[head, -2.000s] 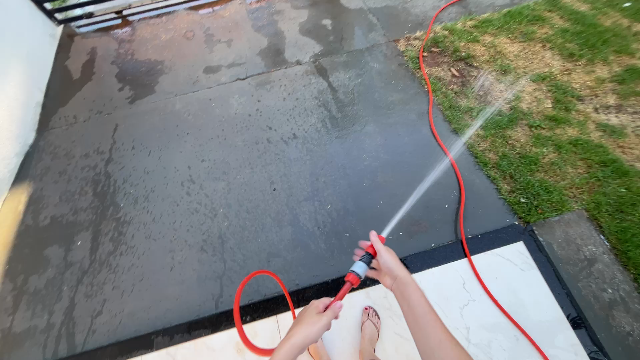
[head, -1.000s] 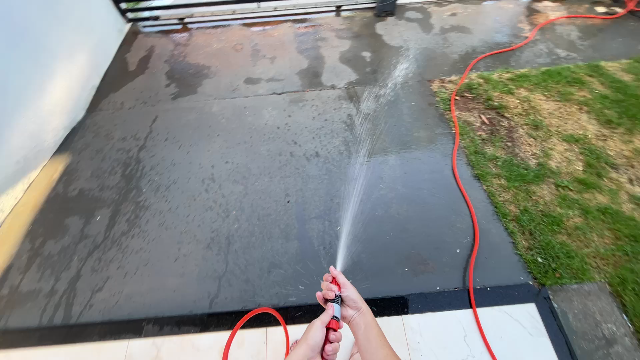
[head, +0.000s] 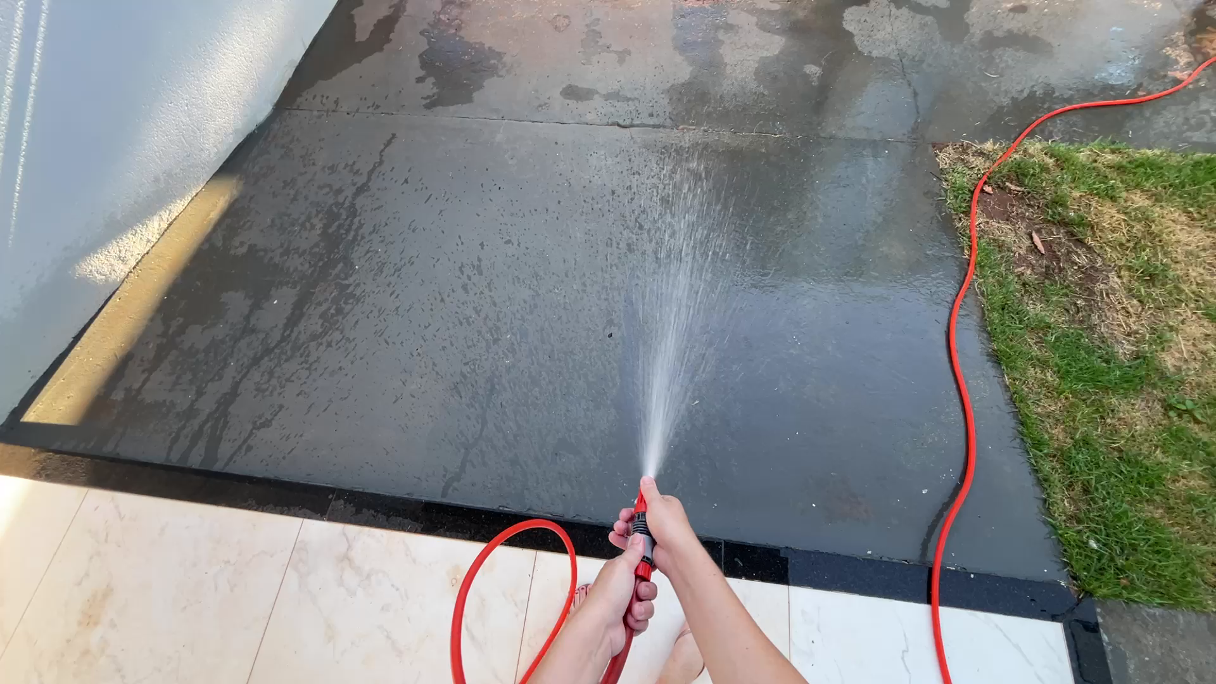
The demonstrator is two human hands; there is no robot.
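Observation:
Both hands are around a red and grey hose nozzle (head: 644,543) at the bottom centre. My right hand (head: 667,527) grips its front part, the thumb near the red tip. Just behind and below it, my left hand (head: 622,594) is closed around the rear of the nozzle and the red hose (head: 459,598) where they join. A fanned spray of water (head: 673,332) leaves the tip and lands on the wet grey concrete (head: 513,351) ahead. The hose loops on the left of my hands.
More red hose (head: 961,380) runs along the concrete beside the grass (head: 1092,408) at right. A white wall (head: 123,133) stands at left. Pale marble-like tiles (head: 171,579) with a black stone border (head: 380,511) lie below; part of a foot shows under my hands.
The spray has swung from the grass side at right to straight ahead over the concrete, and is now a wider fan. Both hands stay on the nozzle. The view has shifted.

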